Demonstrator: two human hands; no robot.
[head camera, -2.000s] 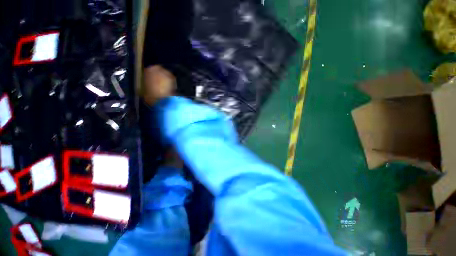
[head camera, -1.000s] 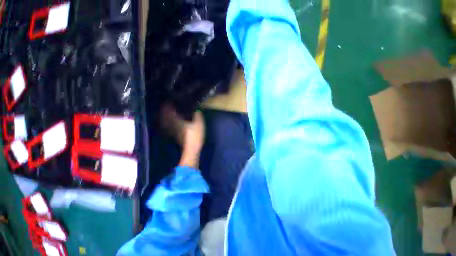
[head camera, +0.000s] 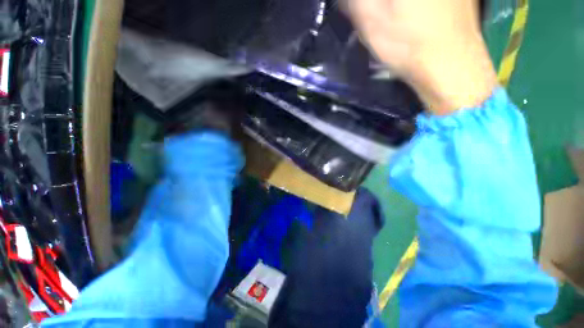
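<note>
Glossy black blister trays (head camera: 314, 144) lie stacked and tilted beside the bench, with thin white interleaf sheets (head camera: 170, 70) between or under them. A large black tray (head camera: 282, 32) is on top. My left hand (head camera: 208, 112) is dark and blurred at the stack's near left side; its fingers are hidden. My right hand (head camera: 419, 48) is over the top tray's right part, blurred and partly cut off by the upper edge, so its grip does not show.
The bench edge (head camera: 99, 128) runs down the left, with black trays (head camera: 54, 141) and red front housings (head camera: 48, 275) on it. A brown carton (head camera: 307, 186) is under the stack. My legs and a white box (head camera: 259, 288) are below. Another carton (head camera: 563, 230) stands right.
The view has shifted towards the tray stack beside the bench. My right hand has come into view over the top tray. My left hand has moved up to the stack, and white sheets now show.
</note>
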